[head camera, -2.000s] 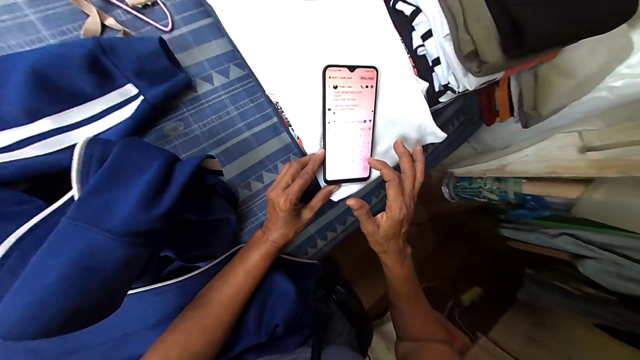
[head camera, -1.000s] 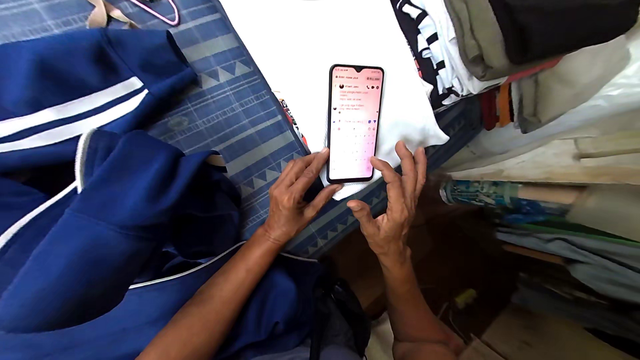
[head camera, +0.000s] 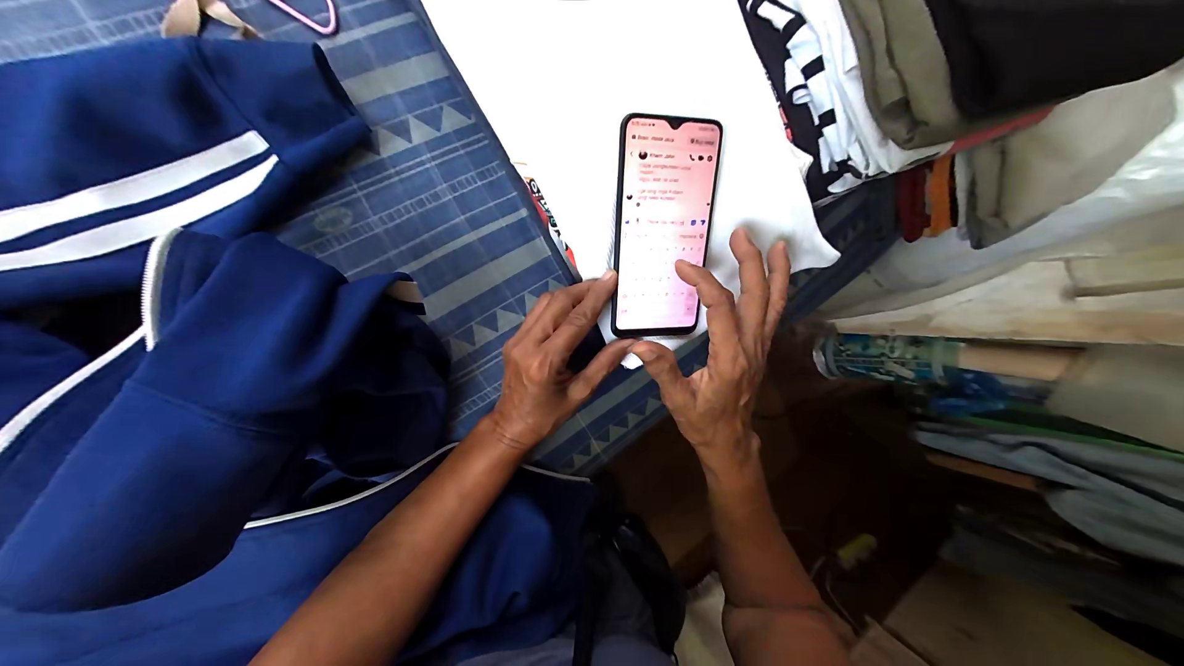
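A smartphone (head camera: 664, 227) lies face up on white cloth (head camera: 592, 55), its lit screen showing a chat and an on-screen keyboard. My left hand (head camera: 555, 356) rests at the phone's lower left edge, fingertips against its side and thumb near its bottom edge; it does not grip the phone. My right hand (head camera: 721, 356) is at the lower right, its index finger over the keyboard, its thumb near the bottom edge and its other fingers spread. A navy blue jacket (head camera: 231, 388) with white stripes and a white zipper lies to the left.
Blue patterned fabric (head camera: 416, 120) runs under the white cloth. A pink hanger (head camera: 314, 18) lies at the top left. Folded garments (head camera: 897, 74) are stacked at the upper right. Further right, wooden shelving (head camera: 980, 314) holds more cloth, with a dark floor (head camera: 795, 499) below.
My right index finger has moved from the phone's right edge to over the screen's keyboard, and my right thumb has come closer to my left thumb. My left hand stays beside the phone.
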